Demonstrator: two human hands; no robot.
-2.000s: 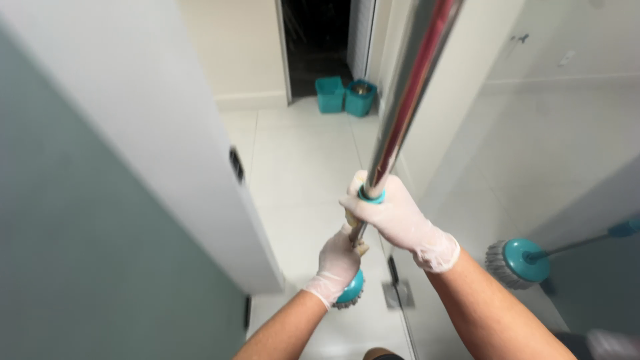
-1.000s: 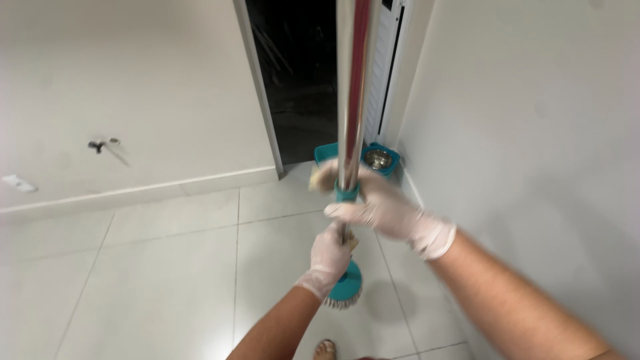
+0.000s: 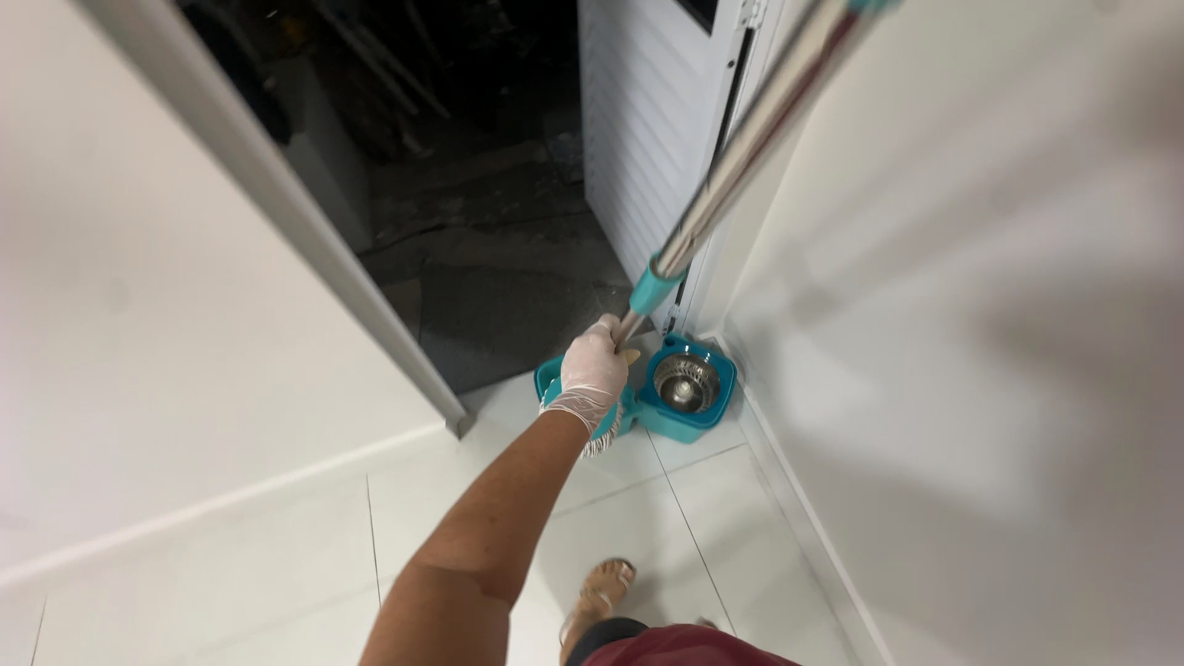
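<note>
My left hand (image 3: 594, 365), in a thin white glove, grips the lower metal pole of a spin mop just below its teal collar (image 3: 655, 285). From there the mop handle (image 3: 740, 157) slants up to the right. Behind and below the hand, the mop head (image 3: 606, 435) shows its teal disc and white strands, partly hidden by hand and wrist. A teal spin mop bucket (image 3: 686, 388) with a round metal wringer basket stands close to the right of the mop head. The bucket's other half is mostly covered by my left hand. My right hand is out of view.
A white louvred door (image 3: 638, 129) stands ajar at a dark doorway, with a metal frame (image 3: 305, 231) on its left. The bucket is near the right wall's baseboard (image 3: 805, 509). My sandalled foot (image 3: 606, 587) is on the white tiled floor (image 3: 481, 518).
My right hand has left the handle and the view; my left hand still holds the pole. The handle now leans to the upper right. The view has shifted towards the doorway and bucket.
</note>
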